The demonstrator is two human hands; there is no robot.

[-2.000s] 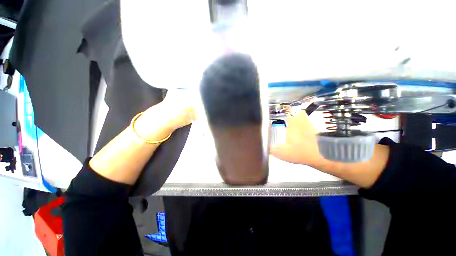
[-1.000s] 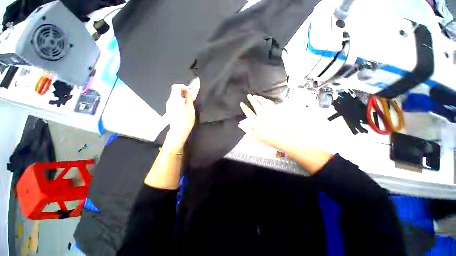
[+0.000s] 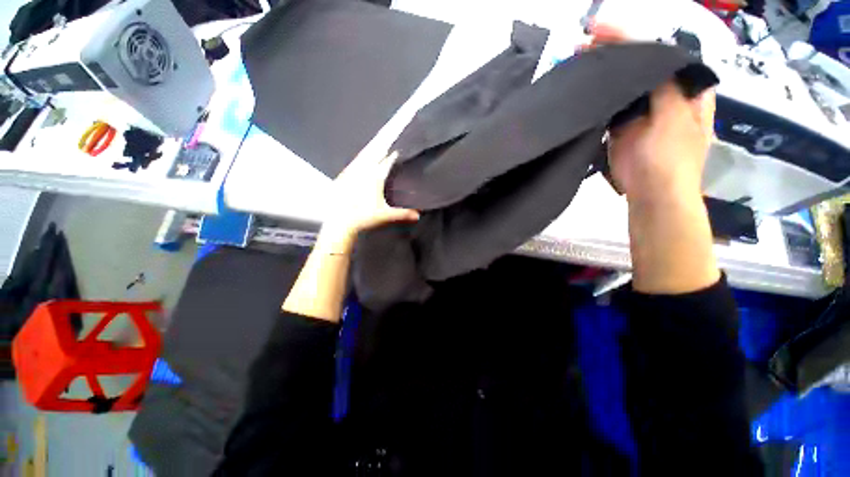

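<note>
A dark grey garment piece (image 3: 522, 130) is folded and bunched in the air above the table's front edge, in front of the sewing machine. My left hand (image 3: 365, 197) holds its left end between thumb and fingers. My right hand (image 3: 664, 140) is raised and grips its right end over the machine head (image 3: 764, 172); the fingers are partly blurred. The cloth's lower part hangs towards my lap. The needle area is hidden behind the cloth and my right hand.
A flat dark cut panel (image 3: 340, 74) lies on the white table at the back left. A grey-white machine end with a round vent (image 3: 140, 56) stands left. Orange-handled scissors (image 3: 97, 138), a black phone (image 3: 731, 220) and a red stool (image 3: 84, 354) also show. Dark panels (image 3: 224, 326) lie below left.
My right hand has lifted from the cloth on the table to the upper right and now grips its end. The garment piece has been raised and folded; the large panel stays on the table.
</note>
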